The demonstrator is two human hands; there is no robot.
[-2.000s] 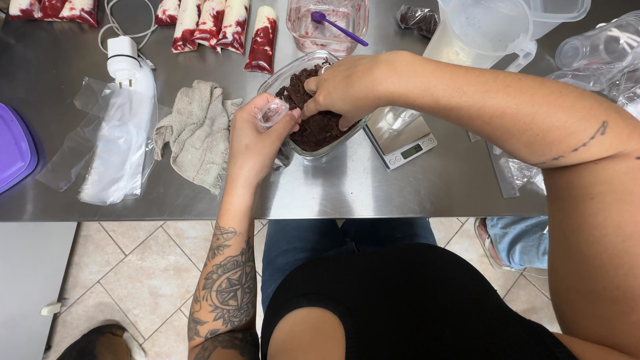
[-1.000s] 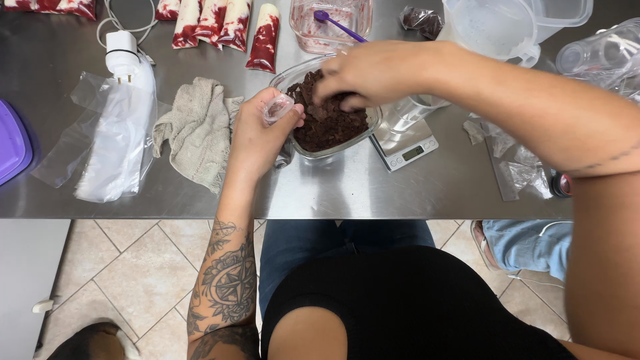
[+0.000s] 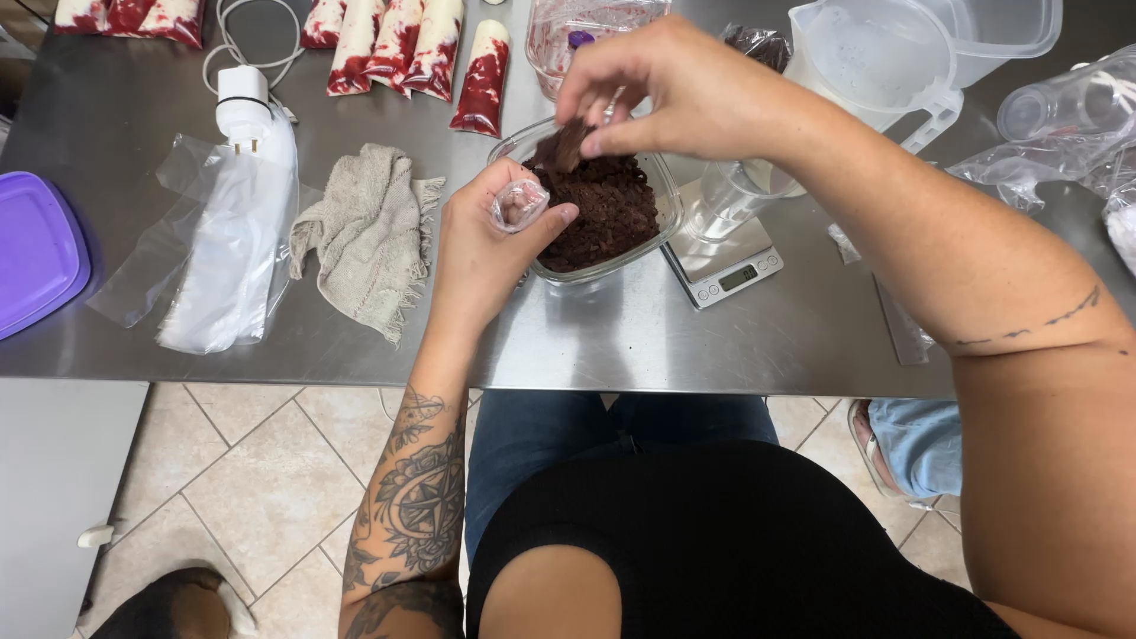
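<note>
My left hand [image 3: 501, 222] holds the gathered open mouth of a small clear plastic bag [image 3: 519, 205] at the left side of a glass dish [image 3: 667, 229]. The dish holds dark brown crumbled cake [image 3: 612, 217]. Over the dish's far side, my right hand [image 3: 621, 98] pinches a dark brown piece [image 3: 564, 146] between its fingers and thumb. Right of the dish, a digital kitchen scale [image 3: 723, 266] carries a clear cup [image 3: 728, 200]. The lower part of the bag is hidden by my left hand.
A grey cloth [image 3: 366, 235], clear plastic bags [image 3: 232, 248], a white plug [image 3: 242, 102] and a purple lid [image 3: 35, 253] lie to the left. Filled red-and-white tubes [image 3: 484, 80] lie behind. A plastic jug [image 3: 874, 67] and crumpled plastic [image 3: 1047, 164] are at right. A person's foot [image 3: 874, 448] shows below the table.
My right hand has lifted out of the crumbs, now with a dark piece between its fingers. My left hand stays at the dish's left side with the bag.
</note>
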